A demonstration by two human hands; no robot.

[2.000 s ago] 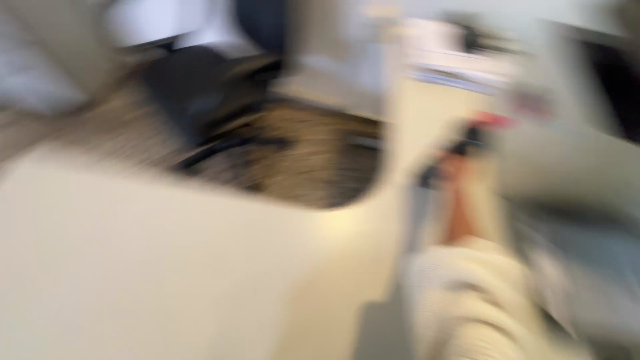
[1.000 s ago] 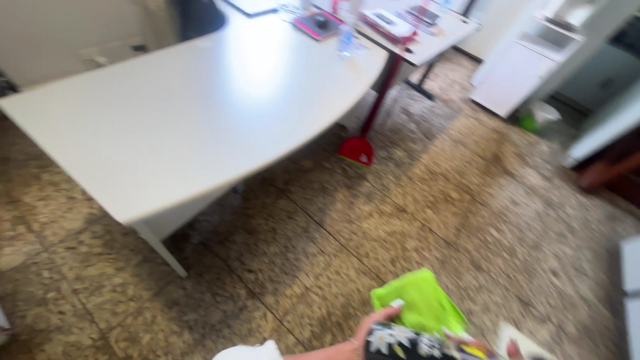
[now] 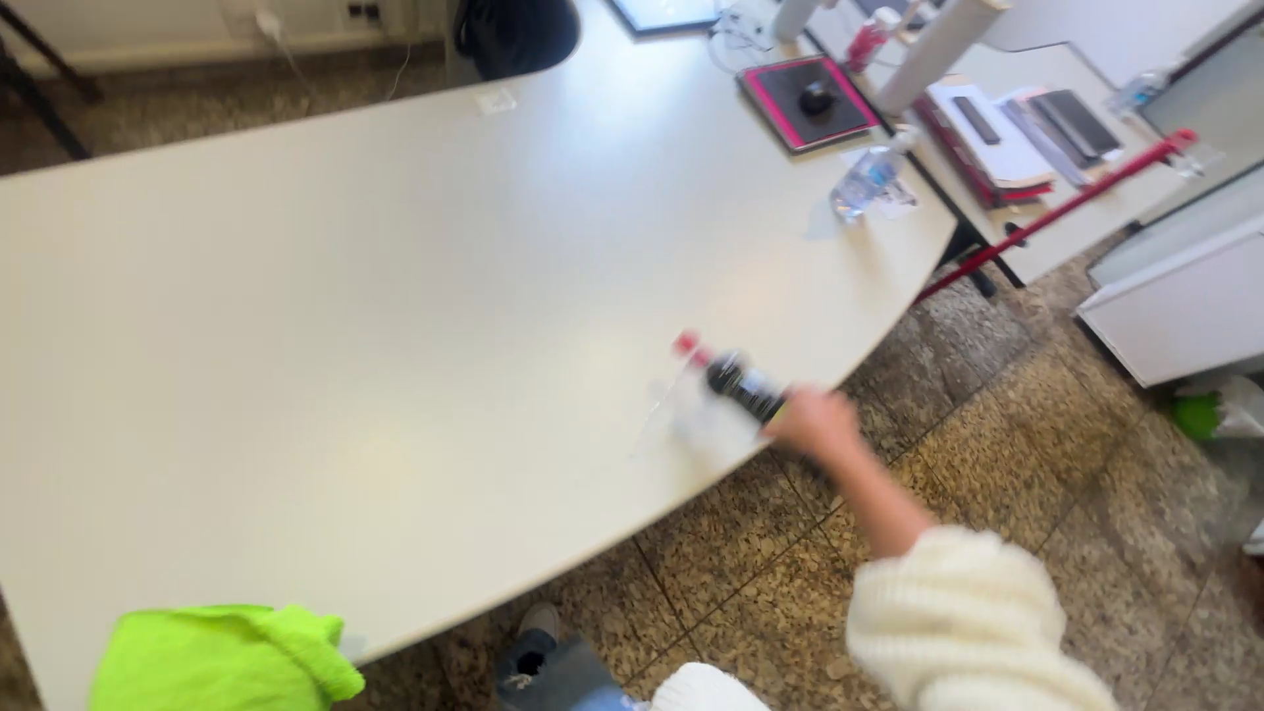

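Note:
My right hand (image 3: 815,425) is closed around a dark bottle (image 3: 746,387) with a red cap, tilted over the front edge of a white desk (image 3: 395,326). A thin clear streak shows on the desk beside the cap. At the bottom left a bright green cloth (image 3: 222,657) lies over the desk's near corner. My left hand does not show; whether it is beneath the cloth cannot be told.
A clear plastic bottle (image 3: 869,183) and a pink-edged tablet (image 3: 808,102) with a dark round object stand at the far right. A red pole (image 3: 1066,209) leans by a second desk holding papers (image 3: 992,138). A black chair (image 3: 513,35) is behind.
The view has swung to over the desk. The green cloth, near my hands above the floor a second ago, is now at the desk's near corner. The red-capped bottle is over the desk.

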